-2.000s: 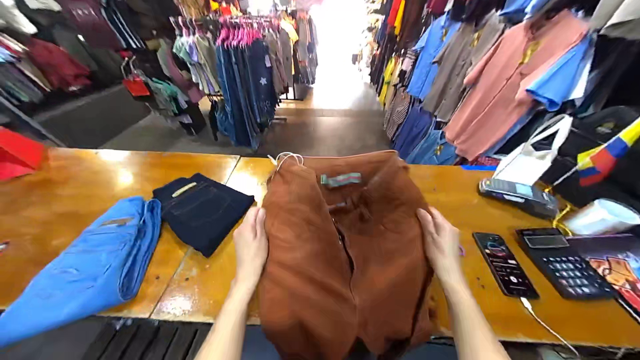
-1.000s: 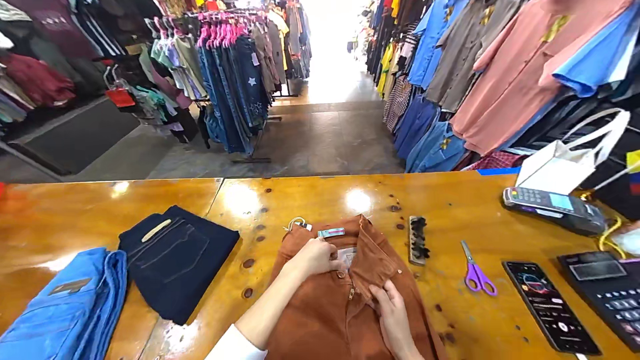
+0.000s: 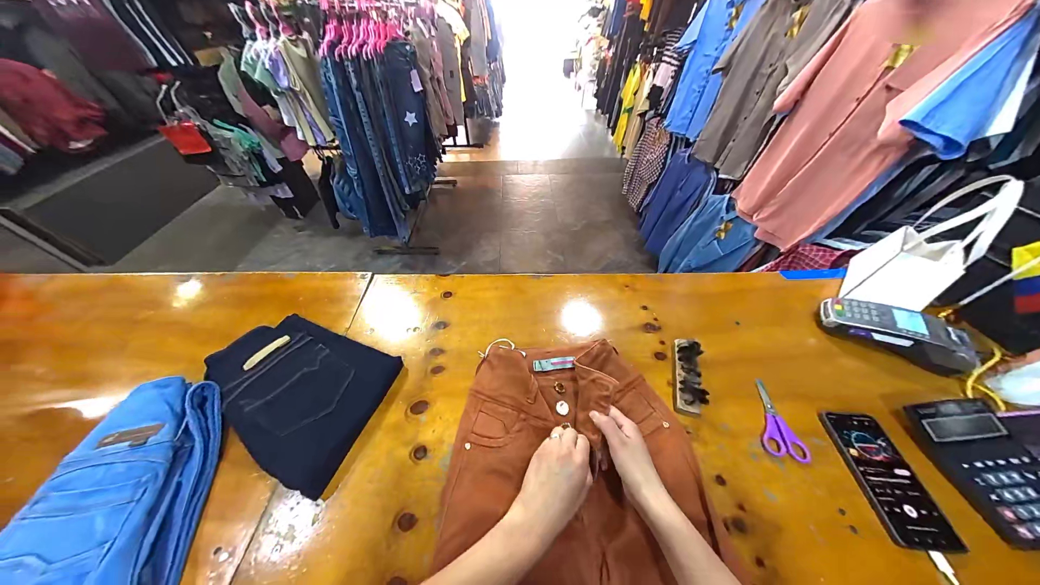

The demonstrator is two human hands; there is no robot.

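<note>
Rust-brown trousers (image 3: 496,479) lie front up on the wooden counter, waistband toward the far edge, with a cord loop at the left corner of the waist. Their fly is partly undone, and metal buttons (image 3: 561,408) show below the inside label. My left hand (image 3: 556,475) pinches the fly edge just under those buttons. Close beside it on the right, my right hand (image 3: 626,455) grips the other fly flap between thumb and fingers. The fingertips hide the lower part of the fly.
Folded dark jeans (image 3: 305,398) and blue jeans (image 3: 122,487) lie left. On the right are a dark toothed object (image 3: 689,378), purple-handled scissors (image 3: 776,426), a plugged-in phone (image 3: 890,479), a calculator (image 3: 979,463), a card terminal (image 3: 898,333) and a white bag (image 3: 910,264). Clothes racks stand beyond the counter (image 3: 455,284).
Two seconds ago my hands held the trousers' sides; now both are at the fly. Since one second ago, my left hand has moved down from the waistband, and my right hand has moved up the fly.
</note>
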